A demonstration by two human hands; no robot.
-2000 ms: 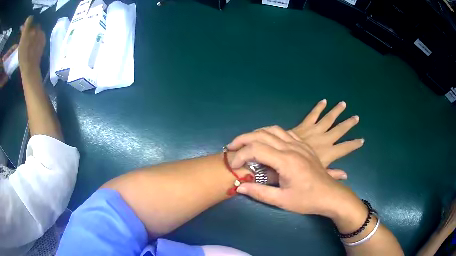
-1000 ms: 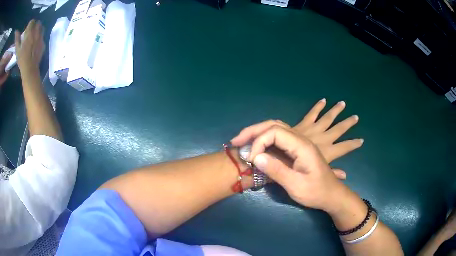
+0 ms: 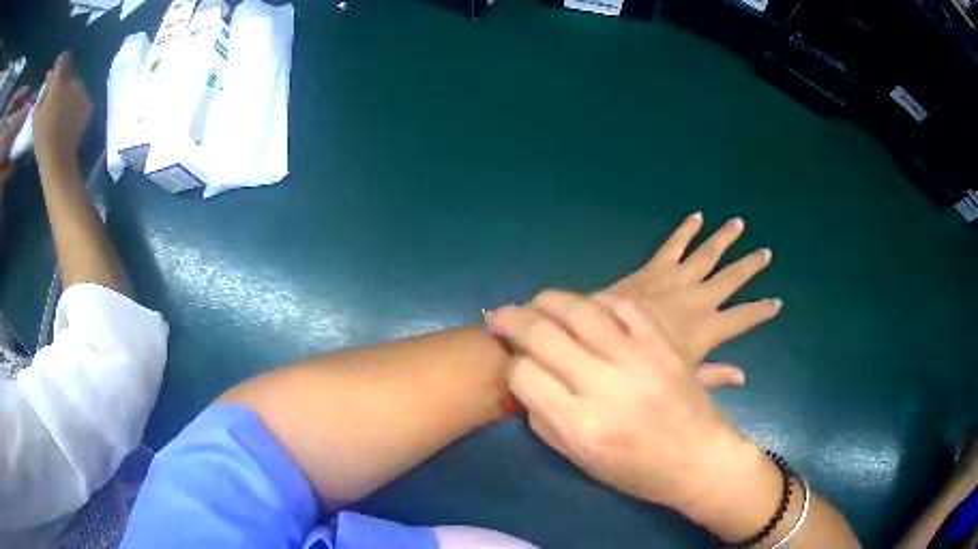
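Observation:
My left hand [image 3: 692, 292] lies palm down on the glossy dark green table [image 3: 450, 161], fingers spread, holding nothing. My right hand [image 3: 606, 399] lies across my left wrist with its fingers bent over it, slightly blurred. It covers the wristwatch, so whether the fingers grip it is hidden. A bit of a red cord bracelet [image 3: 510, 403] shows beside the right fingers on the wrist. My right wrist has a dark beaded bracelet [image 3: 774, 504] and a pale bangle [image 3: 801, 513].
Long white cartons [image 3: 193, 102] lie at the upper left beside a white soft pouch [image 3: 257, 102]. A neighbour's hand [image 3: 62, 113] holds something white at far left. Black boxes [image 3: 836, 80] with white labels line the far right side. Another person's arm [image 3: 938, 504] shows at lower right.
My right hand first pinched at the watch, with the watch band visible; now it has flattened over the wrist and hides the watch. My left hand has stayed still. The neighbour's hands shifted slightly.

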